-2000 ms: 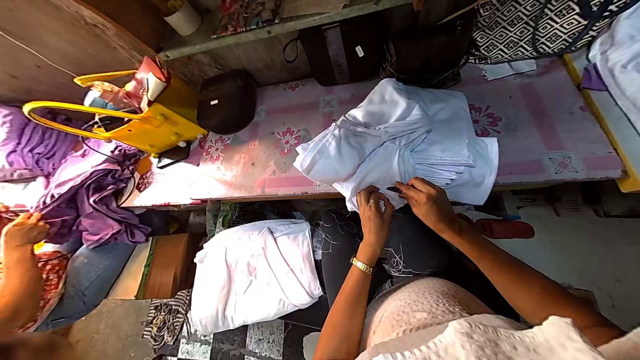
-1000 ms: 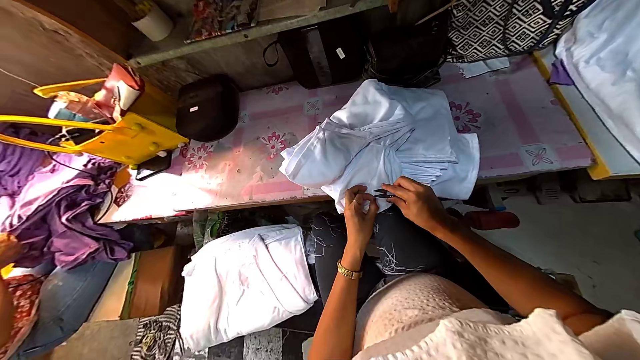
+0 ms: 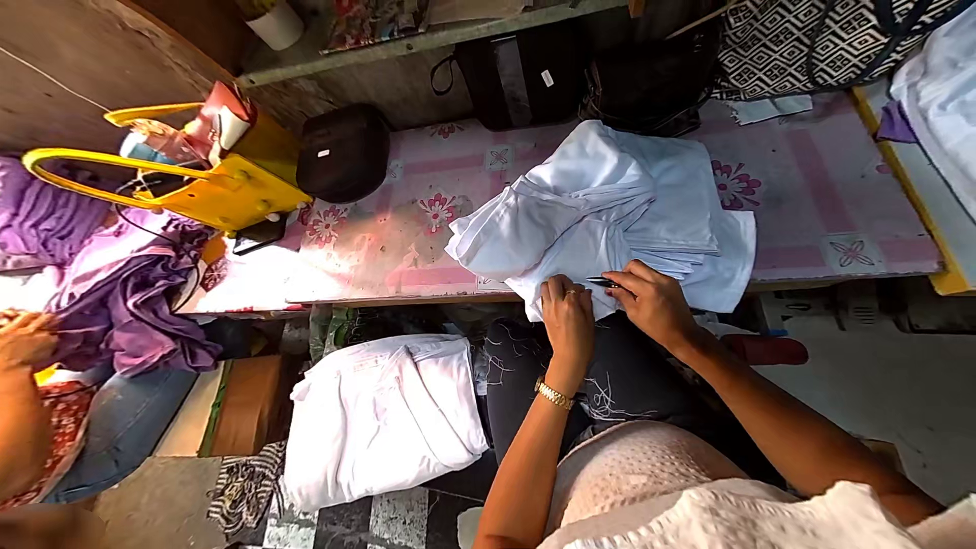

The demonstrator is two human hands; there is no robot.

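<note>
A pile of white cloth garments [image 3: 587,206] lies on the table with the pink floral cover, its near edge hanging over the front. My left hand [image 3: 568,309] pinches the fabric at that near edge. Just to its right, my right hand [image 3: 648,301] holds a small pointed metal tool [image 3: 604,282], perhaps thread snips, with its tip directed left over the cloth. Most of the tool is hidden in my fingers. Loose thread ends [image 3: 606,400] lie on my dark trousers.
Folded white cloth [image 3: 389,419] rests left of my legs. A yellow handbag [image 3: 229,191], a black case [image 3: 343,152] and dark bags [image 3: 526,76] stand along the table's back [image 3: 808,168]. At far left a co-worker's hand [image 3: 27,335] touches purple cloth [image 3: 137,313].
Both hands stay at the near edge of the white cloth, with small finger movements. The co-worker's hand at the left is on the purple cloth again. The view has shifted slightly.
</note>
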